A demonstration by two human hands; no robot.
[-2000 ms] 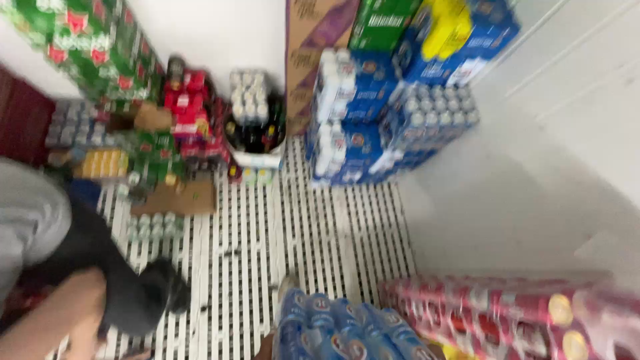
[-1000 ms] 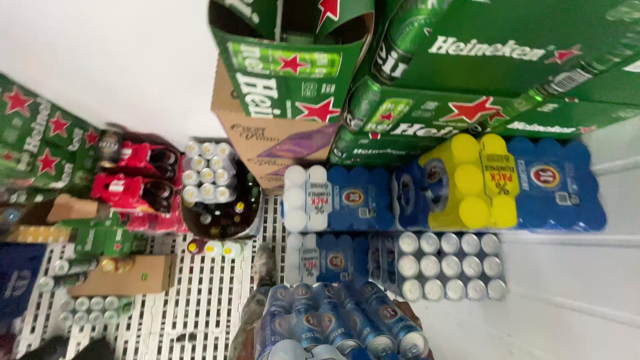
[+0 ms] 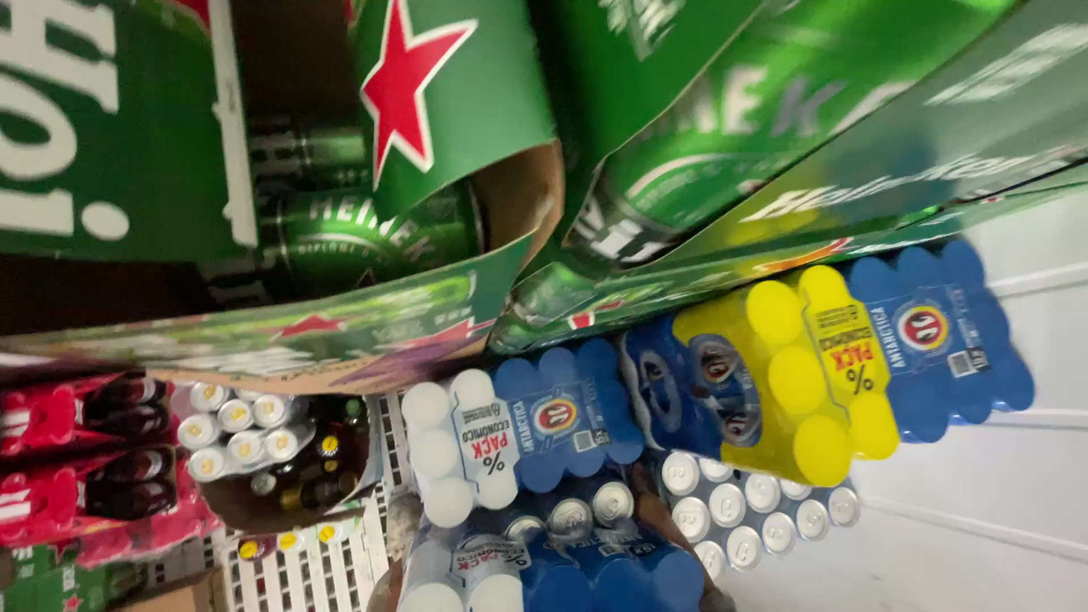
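A shrink-wrapped pack of blue and white cans is at the bottom of the view, between my hands. My right hand lies along its right side, its fingers partly hidden by the pack. Of my left hand, only a small part shows at the pack's lower left edge. Just beyond the held pack sits a similar blue and white can pack. To its right are a yellow and blue pack and a blue pack. A pack showing silver can tops is lower right.
Large green Heineken cartons, some torn open with cans showing, fill the upper view. Red bottle packs and an open container of bottles stand left on white slatted flooring. A white wall is at right.
The view has moved much closer to the green cartons and blue packs. The carried can pack stays low in view, now beside the stacked packs. The other person seen at left earlier is out of view.
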